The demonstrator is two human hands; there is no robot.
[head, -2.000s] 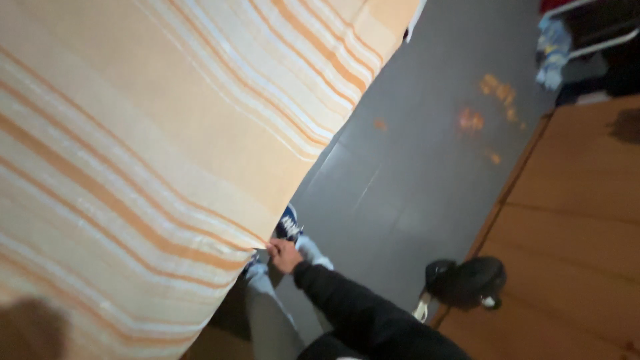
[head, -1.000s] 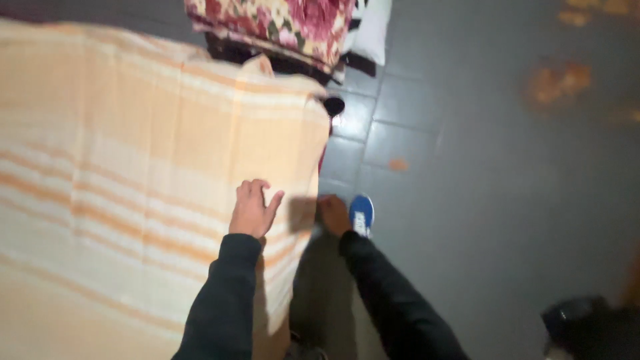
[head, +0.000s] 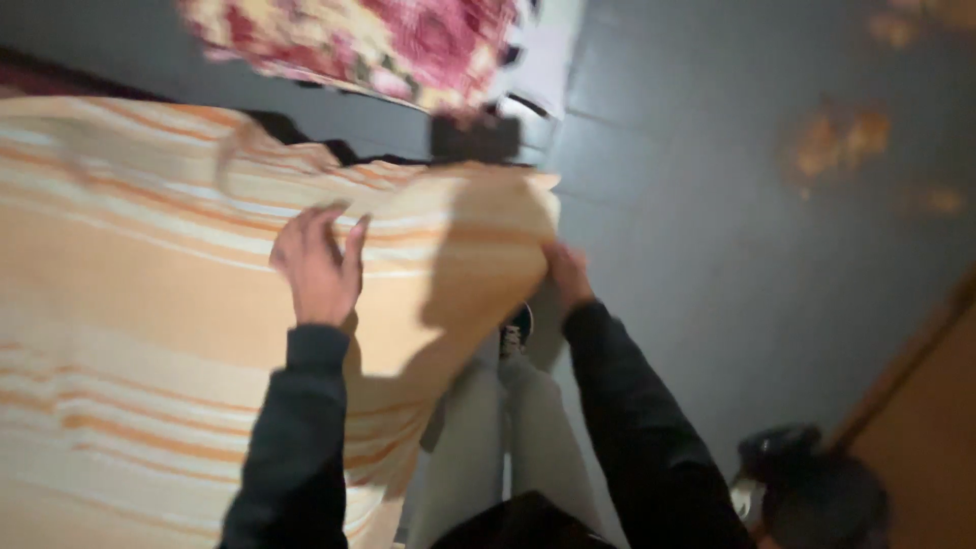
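A peach sheet with orange and white stripes point(head: 175, 305) covers the bed-like surface on the left. My left hand point(head: 320, 263) is over the sheet with its fingers apart, holding nothing; whether it touches the cloth cannot be told. At the sheet's right edge, my right hand point(head: 566, 273) has the cloth pinched between its fingers. The edge is drawn out toward that hand, and shadows fall across the cloth there. The right fingertips are partly hidden by the sheet.
A floral-covered piece point(head: 366, 46) stands beyond the sheet's far edge. Grey tiled floor point(head: 686, 252) lies to the right. Dark items point(head: 823, 488) sit at the lower right beside a brown wooden surface point(head: 923, 457). My legs and one shoe point(head: 516, 328) are beside the sheet.
The view has turned and shifted. My left hand, not seen in the oldest frame, is over the sheet in the later two. The sheet's far edge looks more rumpled than one second ago.
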